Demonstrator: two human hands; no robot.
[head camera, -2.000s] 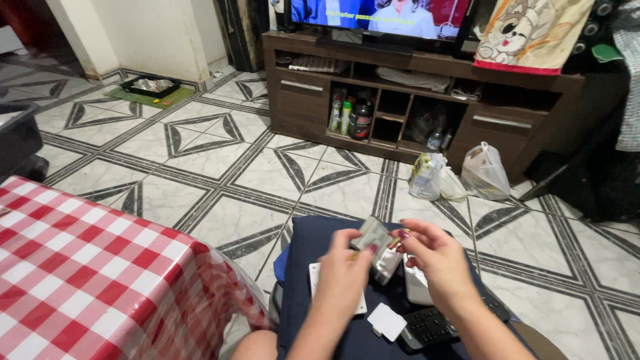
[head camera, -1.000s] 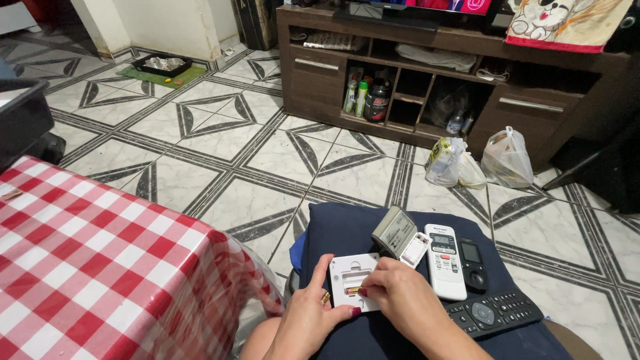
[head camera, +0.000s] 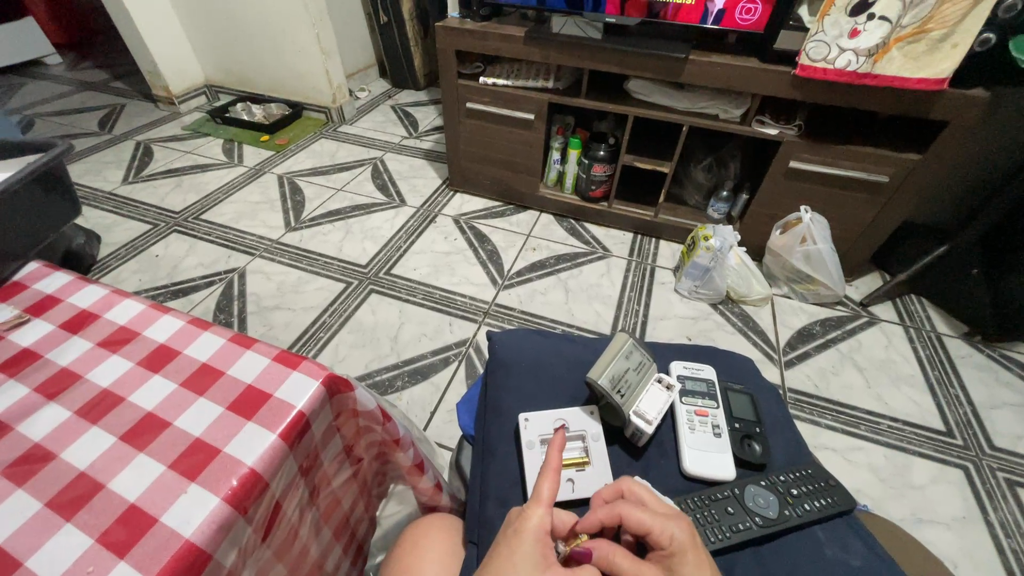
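Note:
Both hands meet at the near edge of a navy cushion (head camera: 520, 376). My left hand (head camera: 532, 520) extends its index finger over a white square device (head camera: 592, 480), whose back compartment holds a gold-coloured battery (head camera: 574, 462). A small gold-coloured object (head camera: 573, 544), perhaps a ring or a battery, is between the fingers of both hands; my right hand (head camera: 640, 528) pinches at it. Beyond lie a grey flip-up display device (head camera: 628, 372) and a small white device with an uncovered compartment (head camera: 654, 406). A white air-conditioner remote (head camera: 702, 420) lies to their right.
A dark handheld device (head camera: 744, 424) and a black TV remote (head camera: 764, 504) lie on the cushion's right. A red-checked tablecloth (head camera: 160, 416) covers the table at left. Plastic bags (head camera: 802, 260) stand on the tiled floor before a brown TV stand (head camera: 500, 152).
My hands have moved off the white square device toward the cushion's near edge. Two seconds ago they held a grey device, which now rests on the cushion.

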